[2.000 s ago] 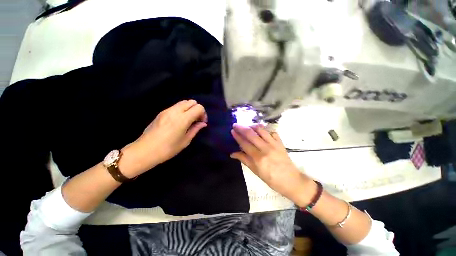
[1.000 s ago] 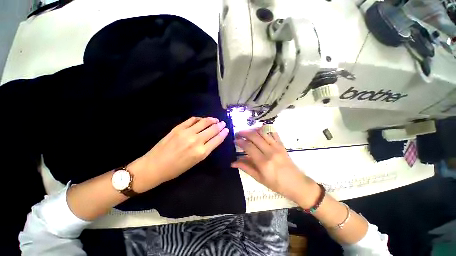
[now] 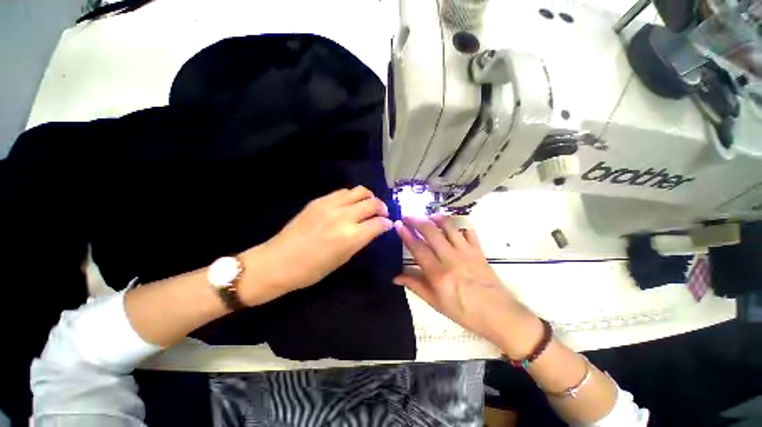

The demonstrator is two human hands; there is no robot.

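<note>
A large black garment piece (image 3: 251,167) lies spread left of the needle, and its right edge runs beside the presser foot area, under a violet-white light (image 3: 414,200). My left hand (image 3: 334,233) rests on the garment, fingertips together at its right edge just in front of the light. My right hand (image 3: 455,271) lies with fingers slightly spread, fingertips at the same edge, close to my left fingertips. Whether either hand pinches a small piece is hidden by the fingers. The white sewing machine head (image 3: 468,108), marked "brother", stands above.
A small brownish block (image 3: 559,238) sits on the machine bed. At the right lie black cut pieces (image 3: 656,263), a pink-and-white checked piece (image 3: 699,277) and pale pieces (image 3: 693,239). A printed ruler (image 3: 585,324) runs along the table's front.
My left hand has moved right to the garment edge, from further left two seconds ago. My right hand has stayed near the needle. The whole view has shifted slightly.
</note>
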